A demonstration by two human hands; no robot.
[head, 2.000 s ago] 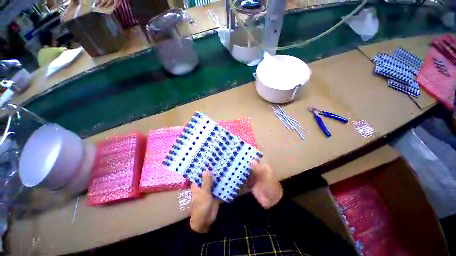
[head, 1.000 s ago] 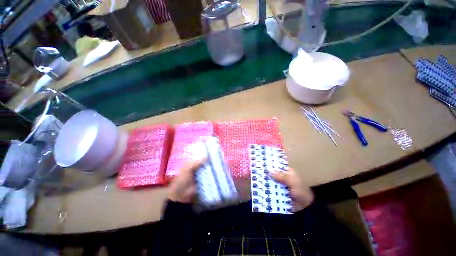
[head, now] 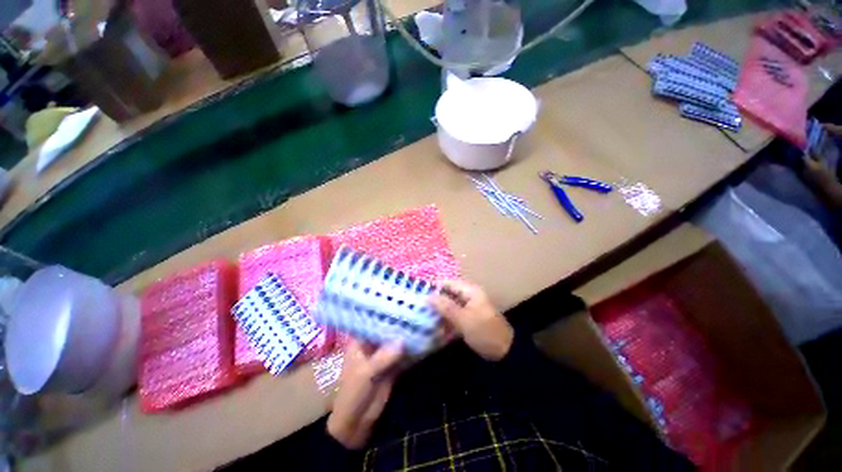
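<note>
My left hand point(head: 365, 392) and my right hand point(head: 475, 321) hold a part panel point(head: 383, 300) of white board with dark dots between them, somewhat blurred. My left hand grips its lower edge and my right hand its right end. Another part panel point(head: 275, 323) lies tilted on the middle pink wrapped stack point(head: 268, 261), left of my hands. Flat pink bubble wrap point(head: 397, 235) lies behind the held panel. Blue-handled cutters point(head: 564, 193) lie open on the cardboard to the right.
A white tub point(head: 487, 124) stands behind loose thin white sticks point(head: 506, 202). A pink wrapped stack point(head: 187, 336) and white round vessel point(head: 63, 327) are at left. Blue-white boards point(head: 697, 83) lie at far right. An open cardboard box point(head: 780, 369) holds pink wrap. The green belt point(head: 212, 157) carries clear vessels.
The single panel became two parts, one in each hand. Now one part lies on the middle pink stack and both hands are on the other. The view has also shifted.
</note>
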